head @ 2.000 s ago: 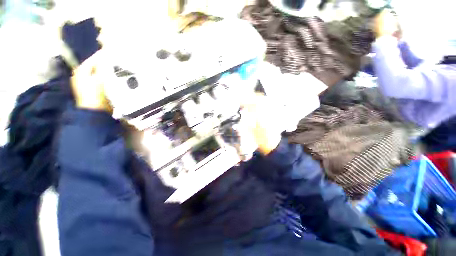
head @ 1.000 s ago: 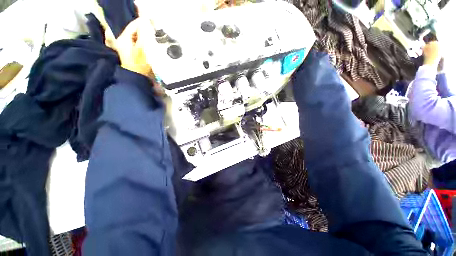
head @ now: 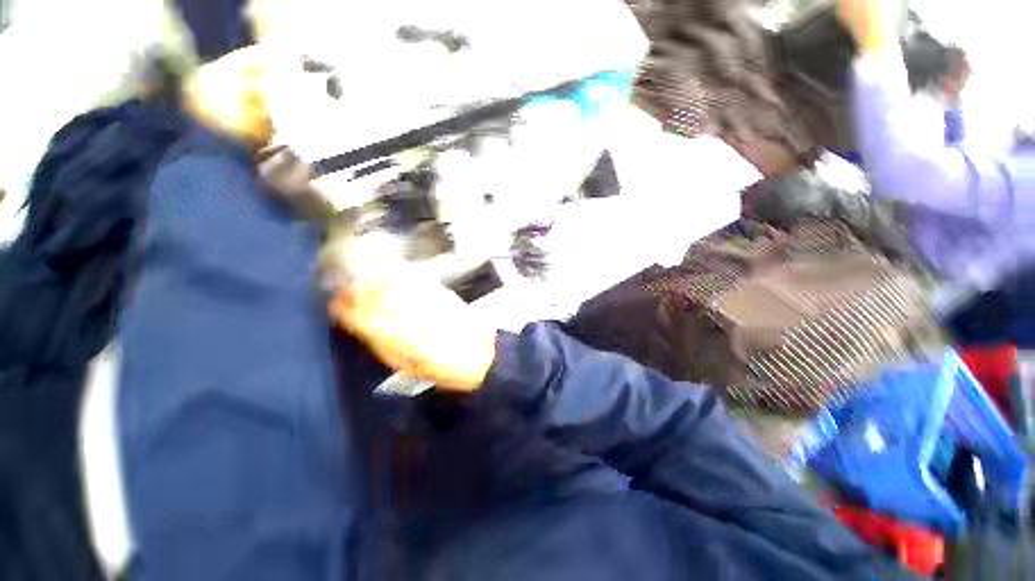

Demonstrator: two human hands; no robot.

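The white overlock machine (head: 477, 68) stands in front of me, blurred and overexposed, with a blue end panel at its right end. My left hand (head: 233, 97) is at the left end of the machine head; its fingers are blurred and I cannot tell whether it holds anything. My right hand (head: 414, 323) is at the machine's lower left front, over the front edge. Its fingertips are washed out, so any held thing cannot be made out. A dark gap shows just above my right hand.
Navy fabric (head: 85, 193) is heaped at the left. Striped brown fabric (head: 817, 318) lies at the right. A blue crate (head: 897, 443) with red parts beside it is at the lower right. A person's lilac sleeve (head: 919, 159) shows at the upper right.
My right arm, stretched past the machine's right end one second ago, is now bent across its front, with the hand at the lower left. My left hand stays at the left end. The view has shifted.
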